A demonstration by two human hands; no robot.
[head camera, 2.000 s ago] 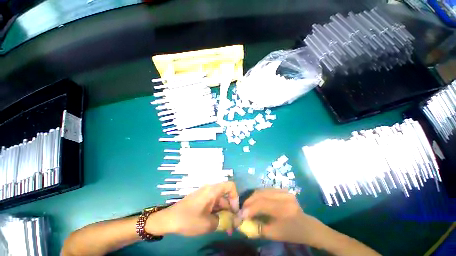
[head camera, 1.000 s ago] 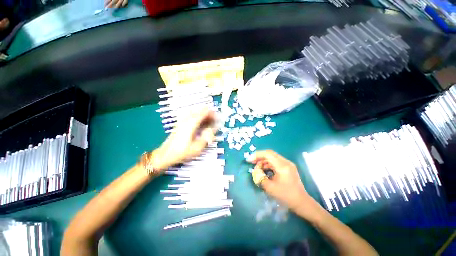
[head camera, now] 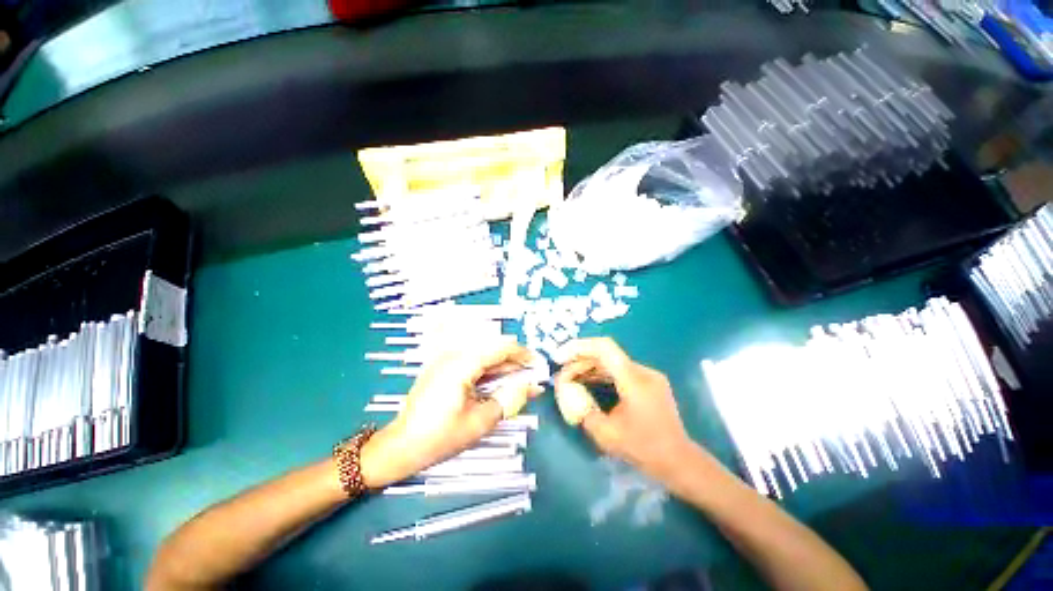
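Note:
My left hand [head camera: 445, 410] is over the column of stepped metal rods [head camera: 433, 260] and holds a metal rod [head camera: 503, 376] between its fingers, mostly hidden by them. My right hand [head camera: 629, 410] is just right of it, its fingertips pinched at the rod's right end on a small white insert, barely visible. Scattered white inserts [head camera: 558, 314] lie above the hands, beside a clear bag of white parts [head camera: 629, 219]. A separate rod [head camera: 456, 520] lies below the column. Duller translucent pieces [head camera: 629, 496] lie below my right hand.
A yellow packet [head camera: 462, 167] lies above the rods. Bright metal rods [head camera: 866, 393] lie at right. Clear tubes [head camera: 826, 121] sit on a black tray [head camera: 878, 237] at upper right. A black tray [head camera: 165, 306] holds rods at left. Wrapped rods [head camera: 46, 554] are at lower left.
My left hand has moved from the upper rods down and right, now with a rod in its fingers. My right hand has moved slightly left, so the fingertips of both hands nearly meet.

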